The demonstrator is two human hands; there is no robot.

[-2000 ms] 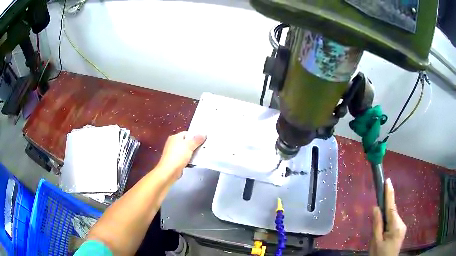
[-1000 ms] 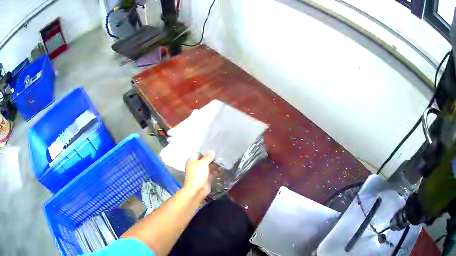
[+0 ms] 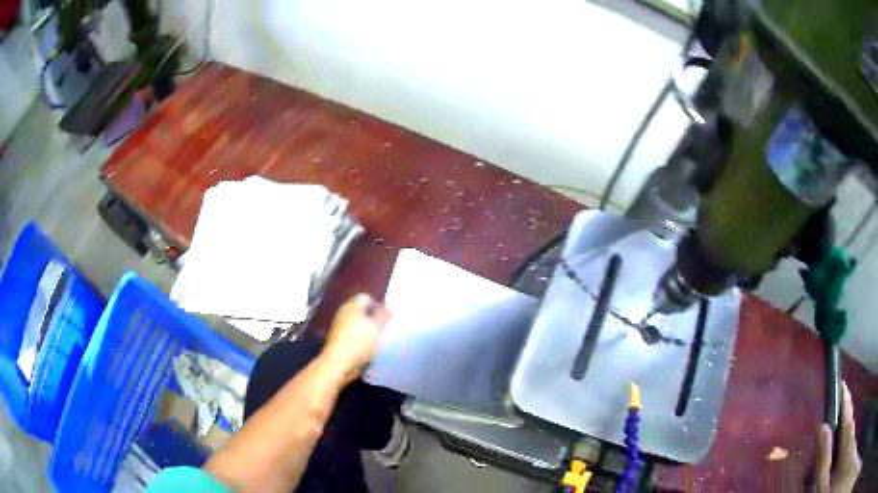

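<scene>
My left hand (image 3: 354, 335) is blurred, at the left edge of a flat grey-white metal surface (image 3: 448, 337) beside the drill table. I cannot tell whether this is a loose plate or the machine's ledge, or whether the hand holds anything. My right hand (image 3: 840, 453), cut by the bottom right edge, is around the grey feed handle (image 3: 833, 380). A fanned stack of plates (image 3: 255, 246) lies on the bench at left. The drill chuck (image 3: 677, 289) is above the slotted drill press table (image 3: 640, 380); no plate lies under it.
Blue crates (image 3: 125, 371) stand on the floor at lower left. The green drill head (image 3: 770, 197) fills the upper right. A blue hose with a yellow nozzle (image 3: 632, 397) rises at the table's front. Chips lie on the red-brown bench (image 3: 318, 130) and table.
The plate under the drill left the table. My left hand went to the stack at left, then moved back right beside the drill table. My right hand is again in view at the handle.
</scene>
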